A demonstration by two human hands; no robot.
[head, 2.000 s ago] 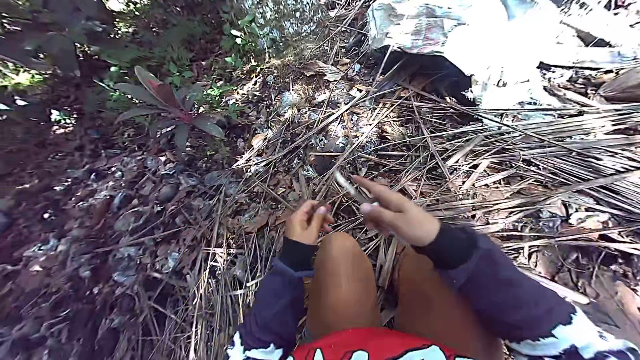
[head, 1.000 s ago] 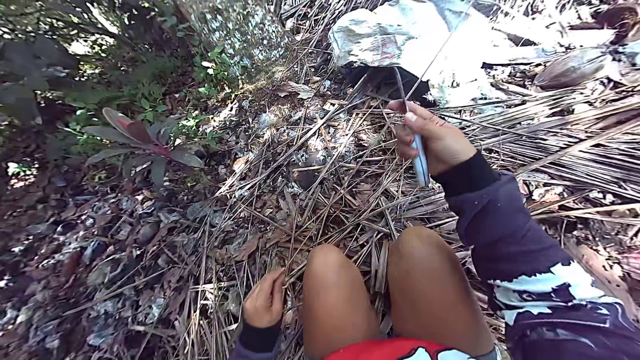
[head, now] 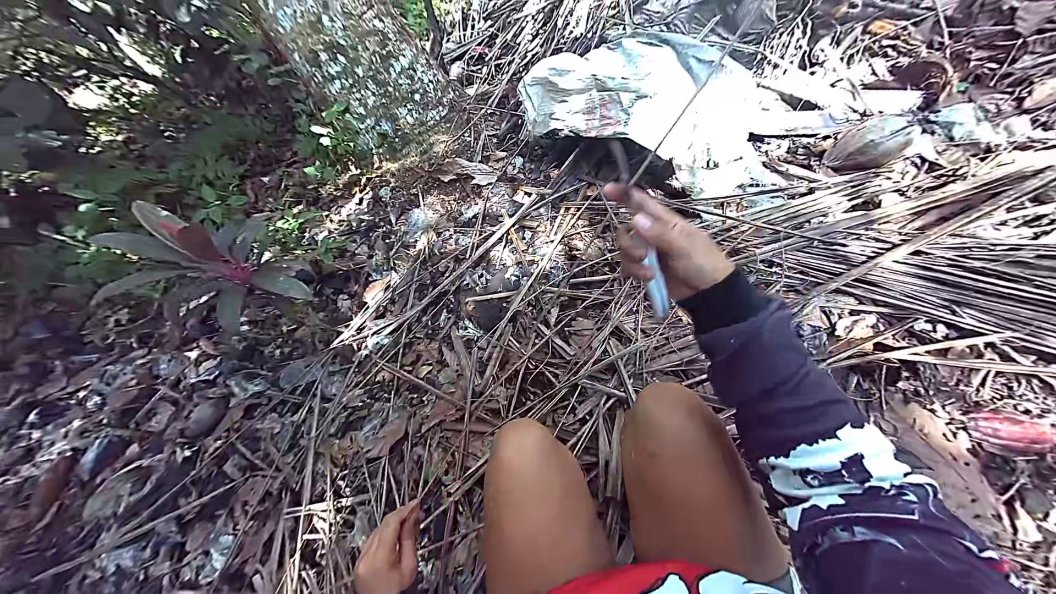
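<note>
My right hand point(head: 672, 243) is closed around the pale blue handle of a knife point(head: 657, 285), whose dark, slender blade points up and away from me. A long thin stem point(head: 689, 103) rises from beside the blade toward the upper right; whether my fingers hold it too, I cannot tell. Beyond this hand lies a crumpled white woven sack point(head: 652, 91) with a dark opening facing me. Low in the view, left of my knees, my left hand point(head: 389, 549) hangs over the leaf litter, its fingers close together; whether something is in it is not visible.
Dry palm fronds point(head: 932, 247) spread across the right side. A red-leaved plant point(head: 216, 268) grows at the left, below a tree trunk point(head: 363, 66). A brown husk point(head: 873, 142) lies right of the sack, and a red object point(head: 1013, 432) rests at the right edge.
Two seconds ago both hands were close together before my knees. My right hand has since moved forward toward the sack with the knife, and my left hand has dropped down to the left.
</note>
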